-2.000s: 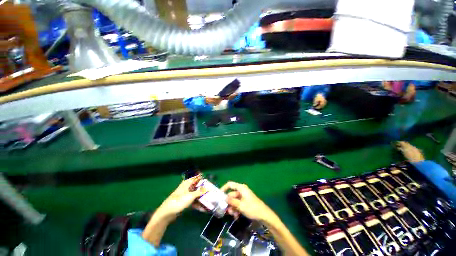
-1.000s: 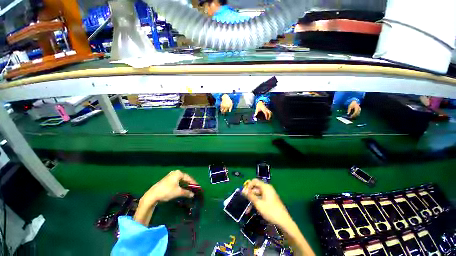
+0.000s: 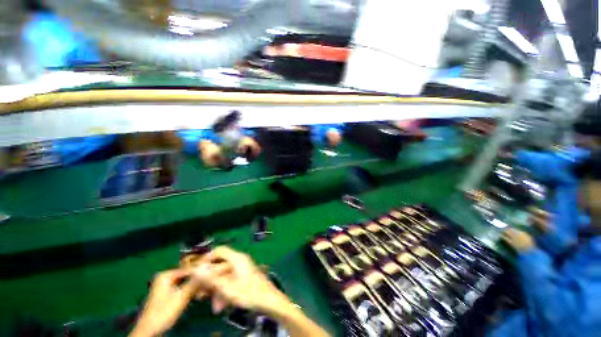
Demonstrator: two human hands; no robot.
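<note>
The picture is blurred. My left hand (image 3: pixel 161 299) and my right hand (image 3: pixel 240 282) meet at the lower left of centre, fingertips bent together. Whatever is between the fingers is hidden or too blurred to name. A small dark piece with light edges (image 3: pixel 196 245) lies just beyond my fingertips on the green surface. A small dark oblong part (image 3: pixel 261 228) lies to its right. Loose dark and shiny parts (image 3: pixel 267 326) lie below my right hand, partly covered by it.
A black blister tray (image 3: pixel 323 280) with rows of gold-edged housings stands at right. A dark phone part (image 3: pixel 353 202) lies beyond it. A white-edged shelf (image 3: pixel 263 115) crosses above. People in blue smocks are at far right (image 3: pixel 560 263) and across the line.
The view has swung right. My hands, apart a second ago with a dark red-black part at the left and an LCD module at the right, have come together.
</note>
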